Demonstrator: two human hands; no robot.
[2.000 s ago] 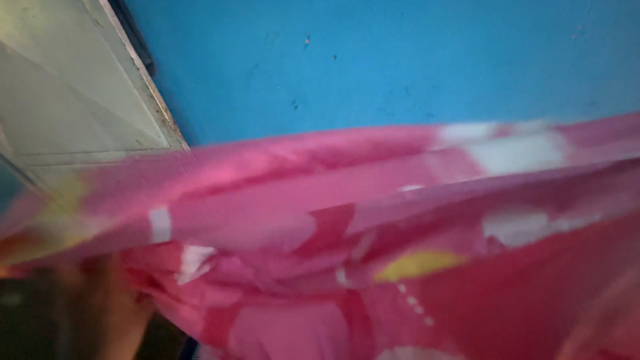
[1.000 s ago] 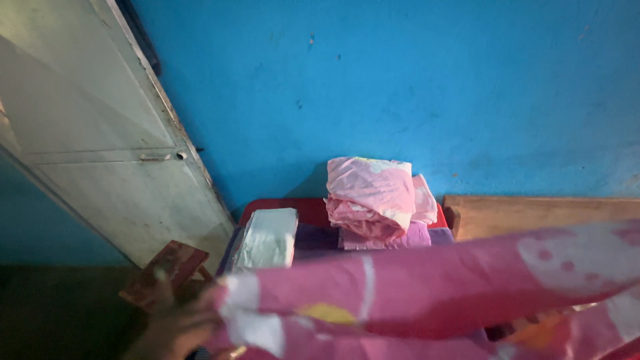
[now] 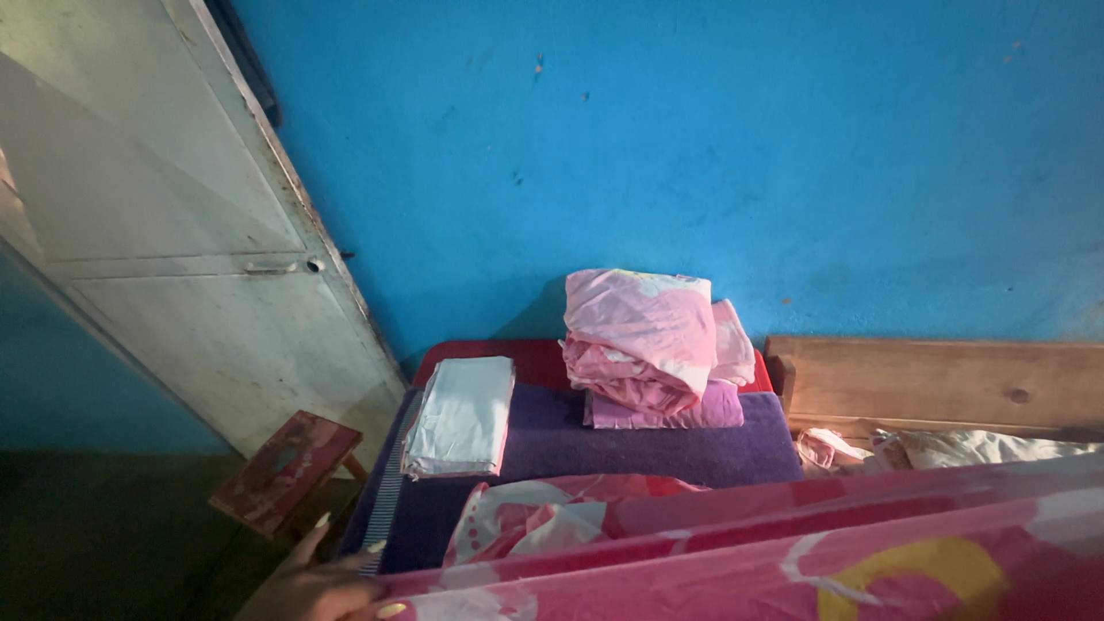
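Note:
My left hand point(image 3: 323, 582) is at the bottom left, its thumb side against the end of a pink patterned cloth point(image 3: 742, 552), with two fingers stretched out. The cloth runs in long folds to the right edge and bears white and yellow shapes. One part of it lies on a purple towel point(image 3: 552, 440) spread over a red table point(image 3: 530, 366). On the towel are a folded white cloth point(image 3: 461, 414) and a stack of folded pink cloths point(image 3: 642, 336) with a purple one beneath. My right hand is not in view.
A small red wooden stool point(image 3: 289, 470) stands on the floor left of the table. Behind it is a pale metal door point(image 3: 233, 336). At the right, a wooden bed board point(image 3: 931, 379) stands against the blue wall point(image 3: 690, 155), with rumpled fabric point(image 3: 983, 448) before it.
The pink patterned cloth was spread high across the view and is now lower, in long folds. The table and its stack have come into sight. My left hand has moved to the right since one second ago.

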